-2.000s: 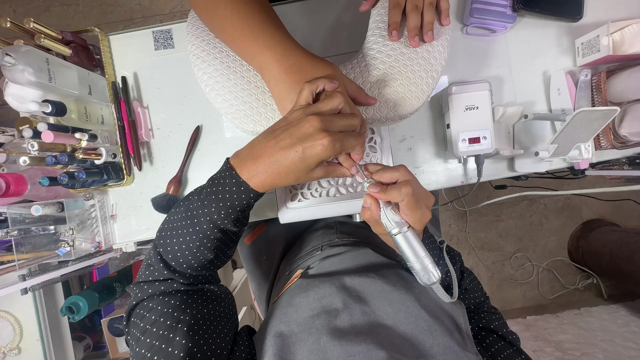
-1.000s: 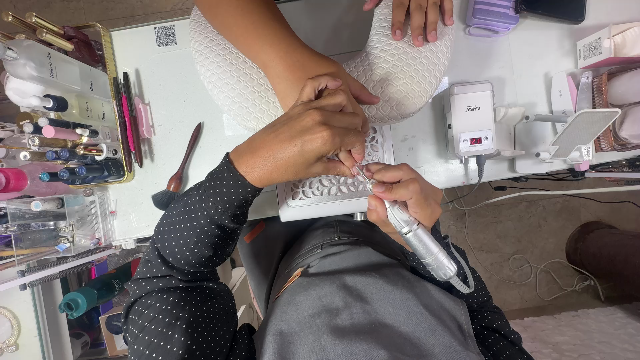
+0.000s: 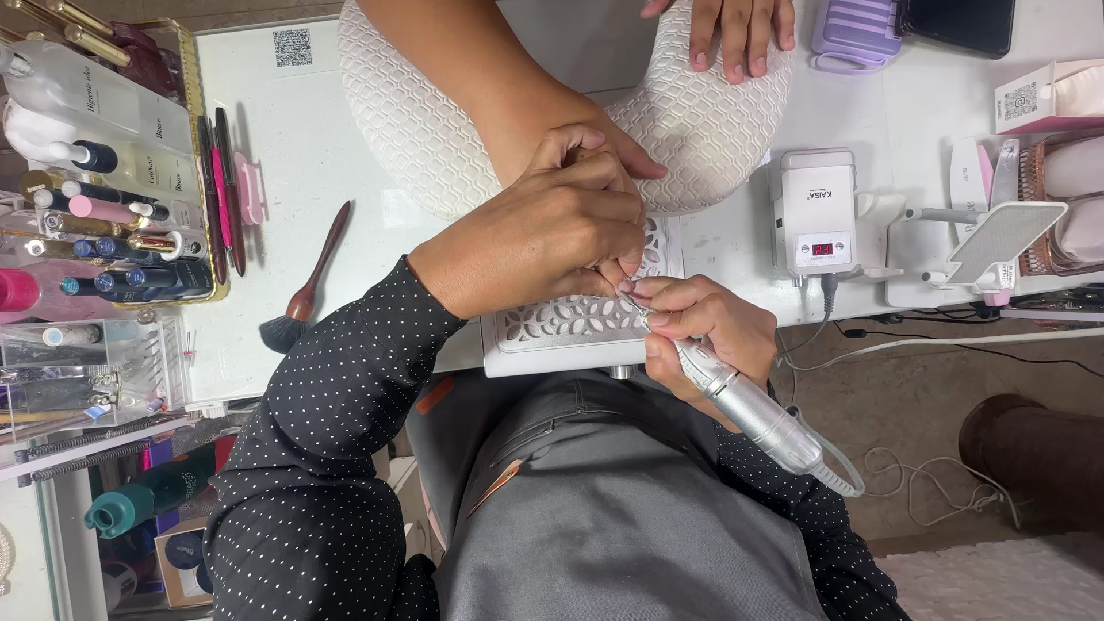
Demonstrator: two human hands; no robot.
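My left hand is closed around a finger of another person's hand, above a white vented dust collector. In my right hand is a silver electric nail drill, held like a pen. Its tip is at the held fingertip; the exact contact is hidden by my fingers. The other person's forearm rests across a white textured arm cushion, and their second hand lies on the cushion's right part. The drill's control box stands to the right, its display lit.
A soft brush and several slim tools lie at the left, beside a gold-edged tray of bottles. At the right stand a white phone stand and a purple case. Cables hang past the table's front edge.
The rear end of the drill has shifted slightly right since the earliest frame. My left hand keeps its hold on the finger, and the other person's hands show no clear move.
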